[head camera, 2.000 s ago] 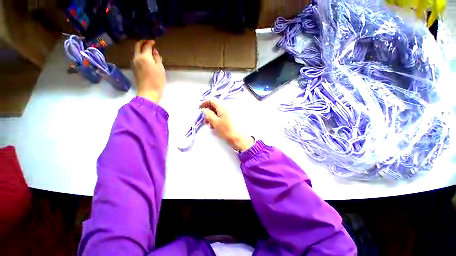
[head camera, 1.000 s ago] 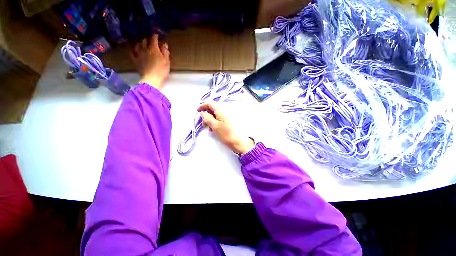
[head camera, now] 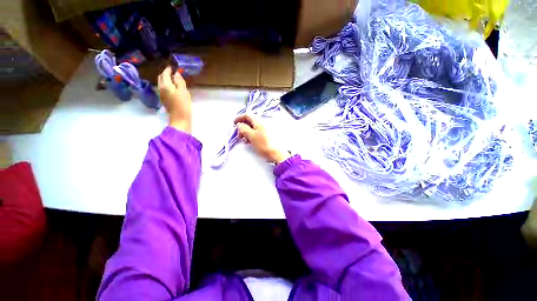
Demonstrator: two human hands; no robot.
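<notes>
My left hand (head camera: 174,97) holds a small blue-purple retail box (head camera: 188,64) by its left end, over the carton flap. My right hand (head camera: 253,134) rests on the table with its fingers closed on a lilac and white cable bundle (head camera: 222,154). More looped cable (head camera: 259,103) lies just beyond that hand; I cannot tell whether it is one bundle or two. Two filled boxes (head camera: 148,95) with cable loops sticking out stand or lean left of my left hand.
An open carton (head camera: 32,35) with dark printed boxes is at the far left. Its brown flap (head camera: 235,67) lies on the far edge. A black smartphone (head camera: 310,95) lies beside the large cable pile (head camera: 412,111) in clear plastic. Red cloth (head camera: 22,203) shows at the left edge.
My left hand has come back from the carton's edge with a small box in its fingers. My right hand stays on the cable bundle. The camera view has shifted slightly.
</notes>
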